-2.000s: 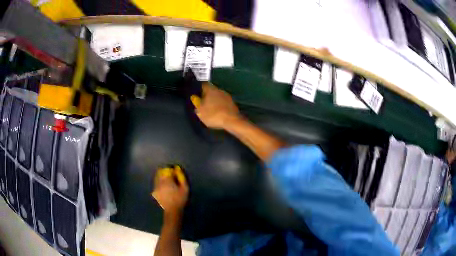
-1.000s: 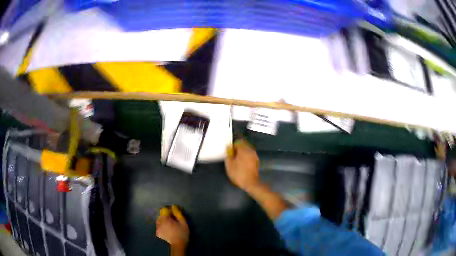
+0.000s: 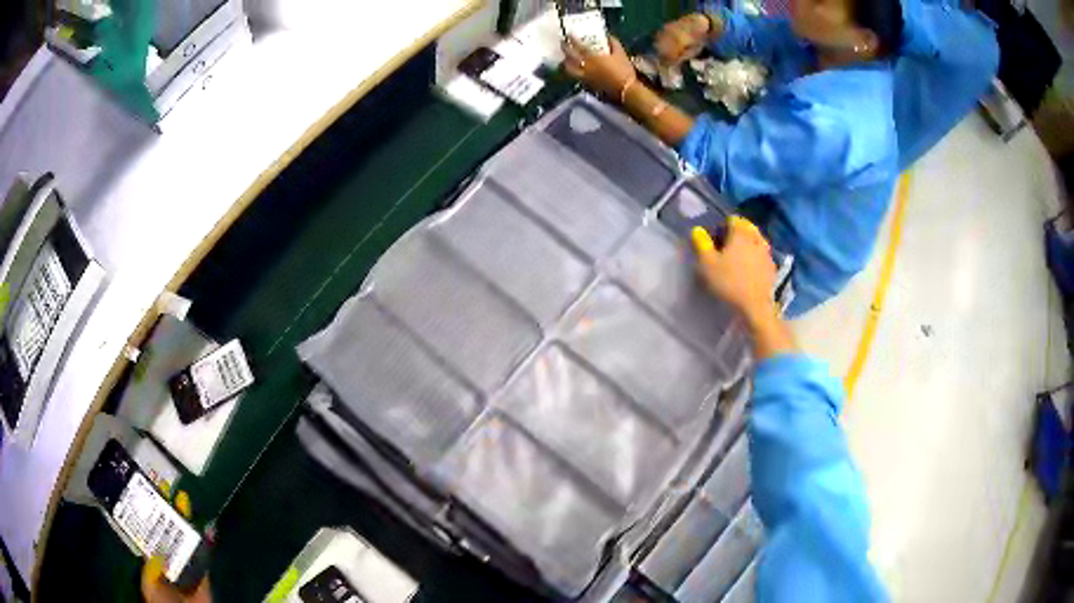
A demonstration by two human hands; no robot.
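Observation:
My left hand point(image 3: 177, 580), partly cut off at the bottom left, has yellow finger cots around the lower end of an open phone body point(image 3: 144, 509) with a black end and white label. The phone lies over a small white box point(image 3: 88, 477). My right hand point(image 3: 744, 277), in yellow finger cots, is at the far right pocket of a large grey pocket tray point(image 3: 518, 271). Its fingertips are at a pocket edge; whether they pinch a cover I cannot tell. Two pockets nearby show dark covers point(image 3: 695, 207) with pale teardrop marks; the other pockets show no dark panel.
More phone bodies lie on white boxes point(image 3: 203, 442) along the green belt point(image 3: 318, 253), left and bottom. A white shelf point(image 3: 277, 83) edges the belt. Another worker point(image 3: 813, 141) in blue sits beyond the tray, holding a phone point(image 3: 583, 26). A yellow line point(image 3: 877, 289) marks the floor.
The view has swung right to the grey pocket tray. My right hand has moved from the boxes to the tray's far right pocket. My left hand is now at a labelled phone body.

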